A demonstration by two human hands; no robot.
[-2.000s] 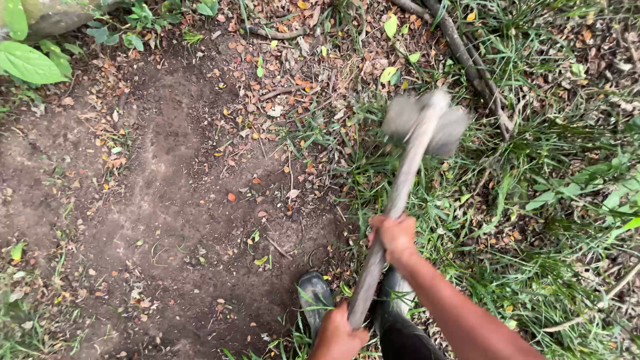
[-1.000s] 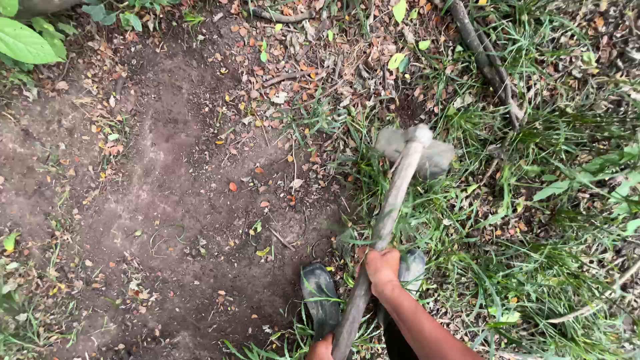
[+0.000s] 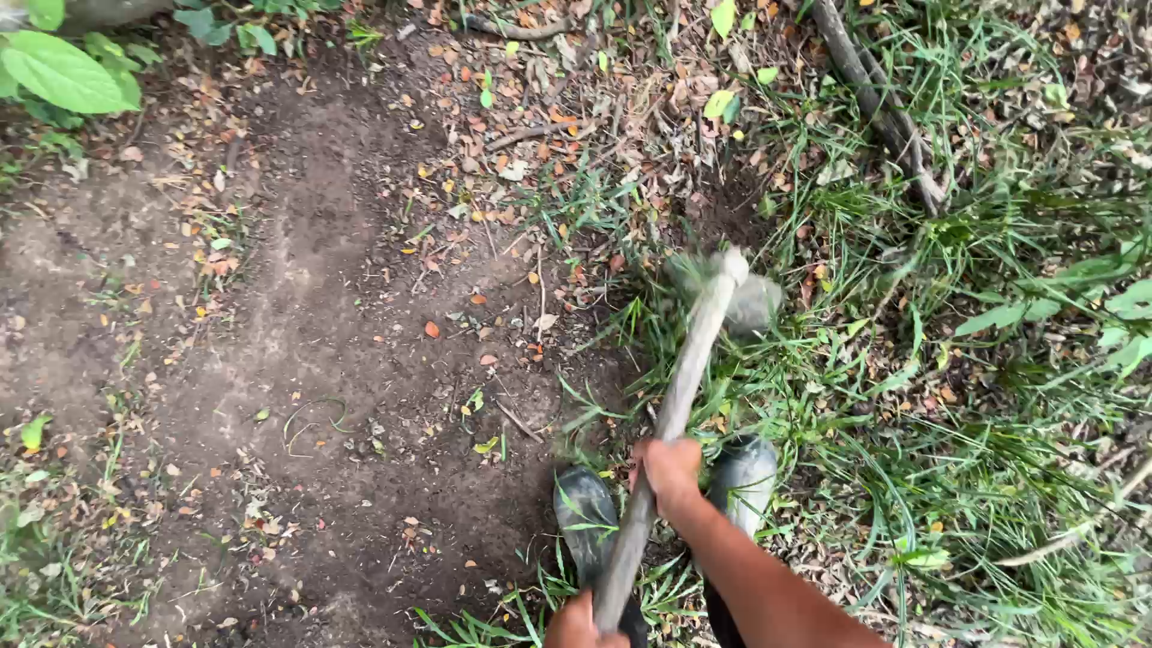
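Observation:
Both of my hands grip the wooden handle of a hoe, which slants from the bottom centre up to the right. My right hand is closed around the middle of the handle, above my boots. Lower down, at the frame's bottom edge, my left hand is shut on the handle's near end and partly cut off. The metal head is blurred and sits low in the green grass, with blades over part of it.
Two dark rubber boots stand just below the tool's head. Bare soil with scattered leaves spreads on the left. A dead branch lies at the upper right, and leafy plants grow at the upper left.
The tool's head and both hands have moved nearer to my boots since the oldest frame. Both frames from before also show the handle held.

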